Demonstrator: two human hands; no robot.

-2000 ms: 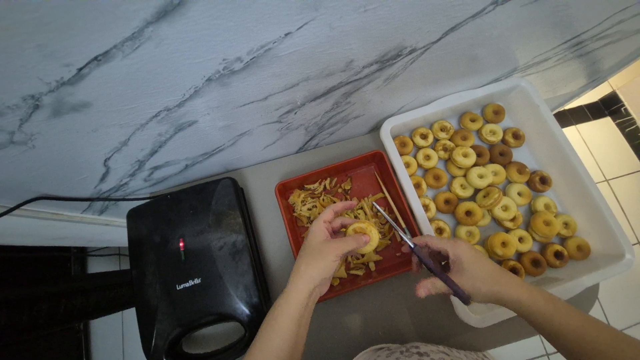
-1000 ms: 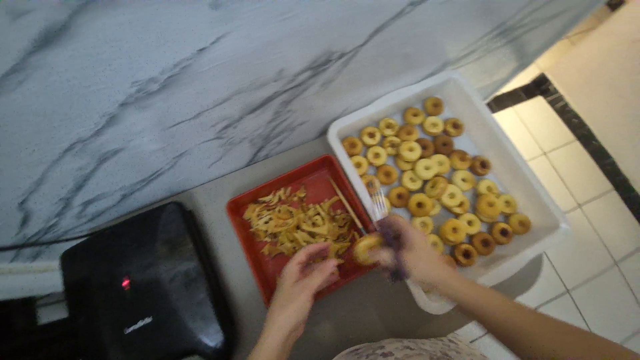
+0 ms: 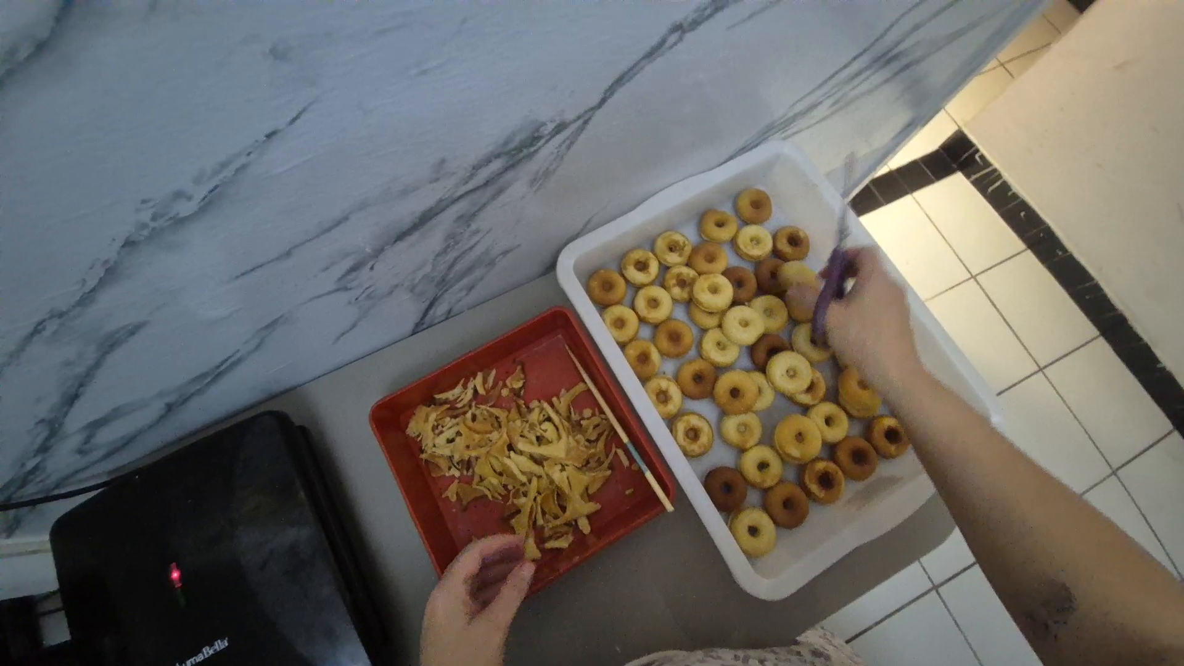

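Note:
My right hand (image 3: 865, 319) is over the right part of the white plastic tray (image 3: 647, 416), holding scissors with purple handles (image 3: 832, 287); the blades are blurred and point up. A small yellow ring-shaped cake (image 3: 796, 275) is at its fingertips. Many mini donuts (image 3: 743, 326), pale to dark brown, lie in this tray, some stacked. At the near edge of the red tray (image 3: 393, 453), my left hand (image 3: 481, 597) has thumb and forefinger close together at a scrap of trimming. Trimmed dough scraps (image 3: 527, 453) are heaped in the red tray, with a thin wooden stick (image 3: 620, 425) along its right side.
A black electric appliance (image 3: 213, 555) with a lit red light stands at the lower left, its cord running left. Behind the grey counter (image 3: 361, 370) rises a marble-patterned wall (image 3: 370, 185). Tiled floor (image 3: 1045, 324) shows to the right, beyond the white tray.
My right hand has moved from beside the red tray to over the white tray, with the scissors and a donut. My left hand, which held a donut in the oldest frame, is now at the red tray's near edge.

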